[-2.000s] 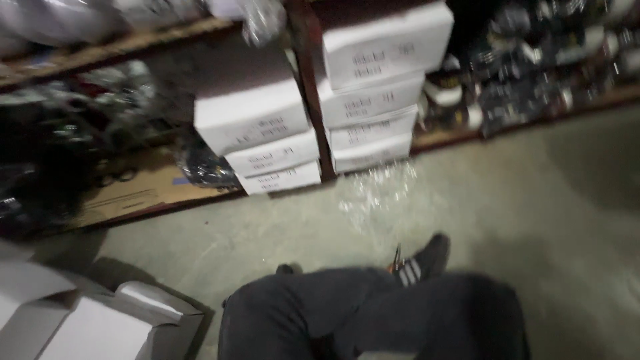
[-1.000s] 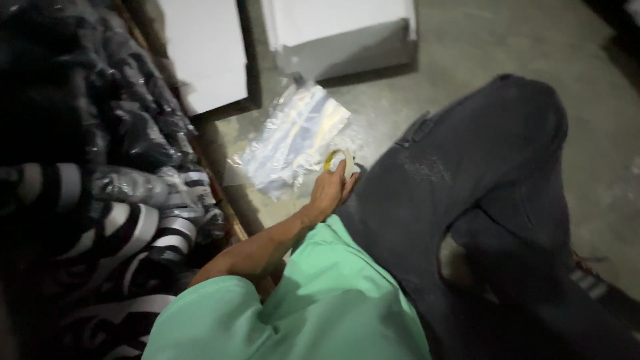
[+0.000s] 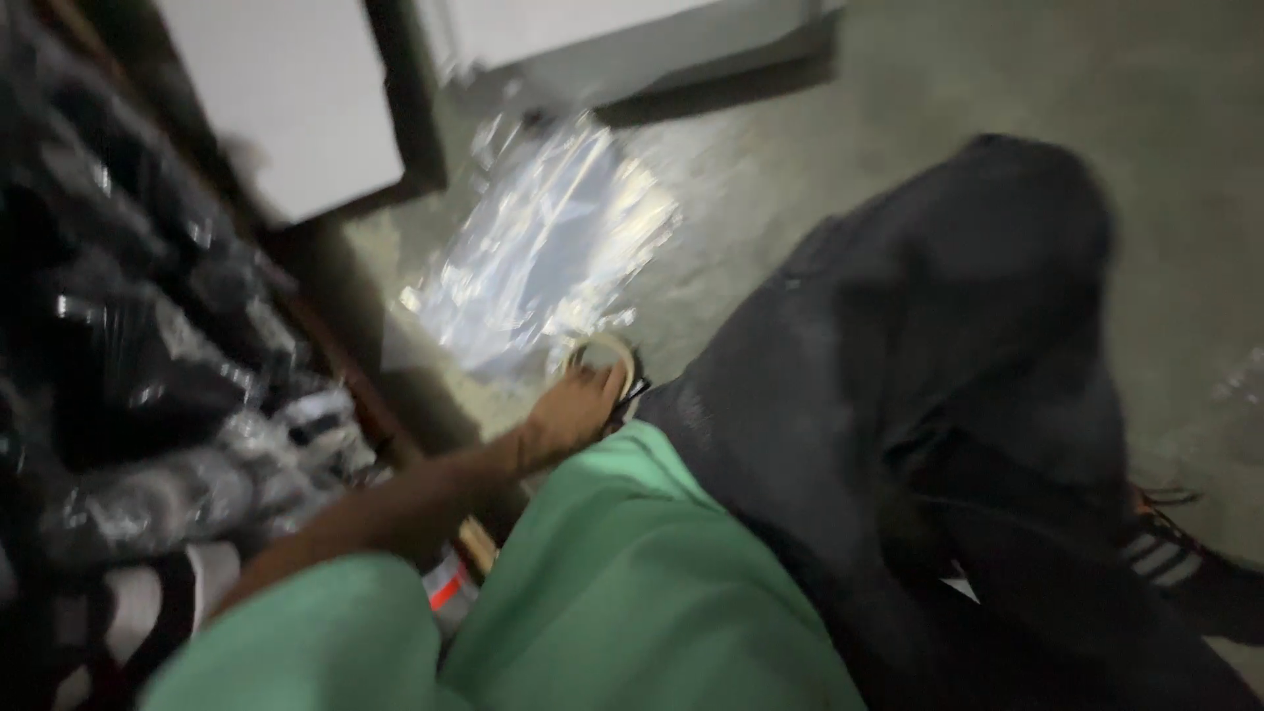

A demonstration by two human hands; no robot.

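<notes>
My left hand (image 3: 578, 407) reaches down to the floor from the lower left, its fingers curled at the rim of a pale, ring-shaped roll of tape (image 3: 624, 357). A small dark item (image 3: 632, 397) lies beside the fingers, too blurred to name. Just beyond the roll, crumpled clear plastic bags (image 3: 548, 247) lie in a shiny heap on the concrete floor. My right hand is out of view.
White boxes (image 3: 286, 99) (image 3: 592, 30) stand at the top. Along the left, a shelf holds plastic-wrapped dark goods (image 3: 128, 326) and striped shoes (image 3: 163, 602). My bent legs in dark trousers (image 3: 889, 395) fill the right, with a striped shoe (image 3: 1175, 568) beyond.
The view has swung from the shelf of stacked boxes to the floor beside me. My left hand, unseen two seconds ago, is at the tape roll both one second ago and now.
</notes>
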